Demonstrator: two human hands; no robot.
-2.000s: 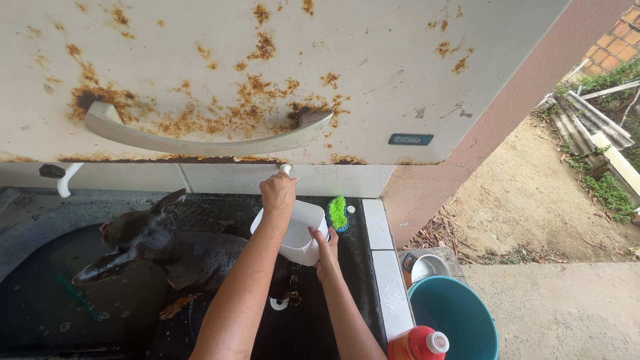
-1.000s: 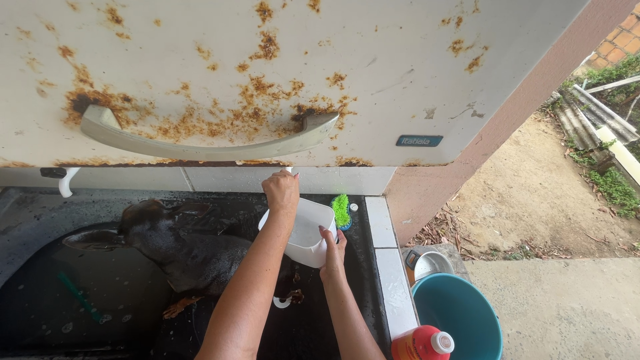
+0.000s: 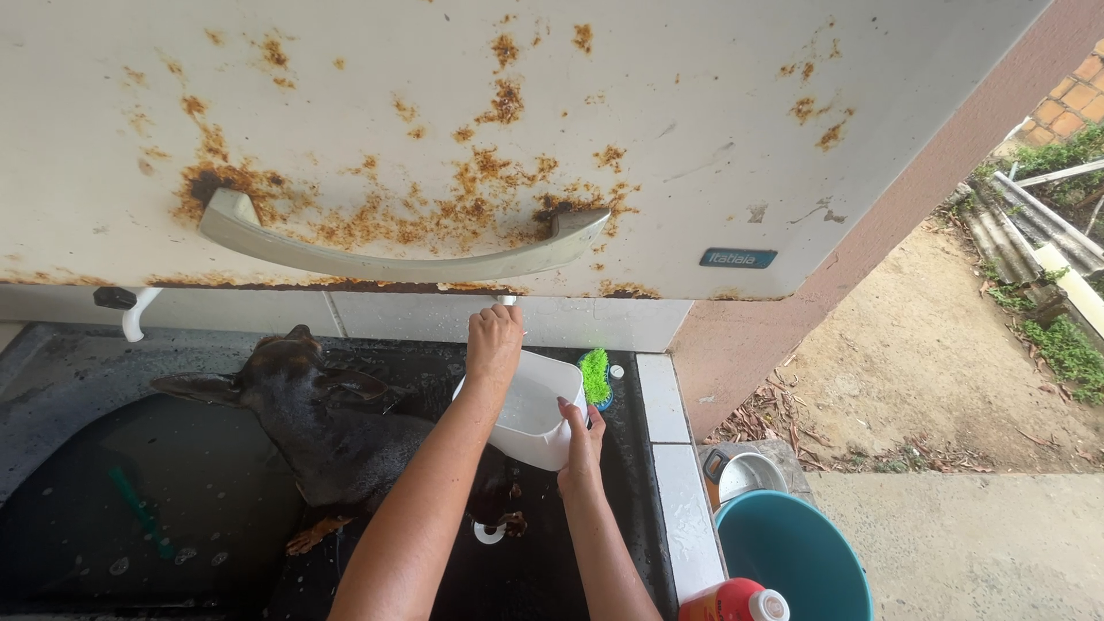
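Note:
My left hand (image 3: 494,341) is closed around a white tap (image 3: 507,300) on the tiled wall, just under a rusty cabinet. My right hand (image 3: 582,444) grips the right side of a white plastic container (image 3: 526,405) with some clear water in it, held beneath the tap. A wet black dog with brown paws (image 3: 328,440) stands in the dark sink to the left of my forearms, its head raised toward the wall. Beside the container lies a brush with bright green bristles (image 3: 595,377), next to a small white cap (image 3: 616,372).
The rusty white cabinet door (image 3: 414,129) hangs low over the sink. A second white tap (image 3: 134,315) is at left, above a water-filled basin (image 3: 155,500) holding a green object. A teal bucket (image 3: 789,552), a metal pot (image 3: 750,476) and a red bottle (image 3: 724,601) stand at right.
The dog's head has turned and is now raised toward the wall. Both hands have stayed at the tap and the container.

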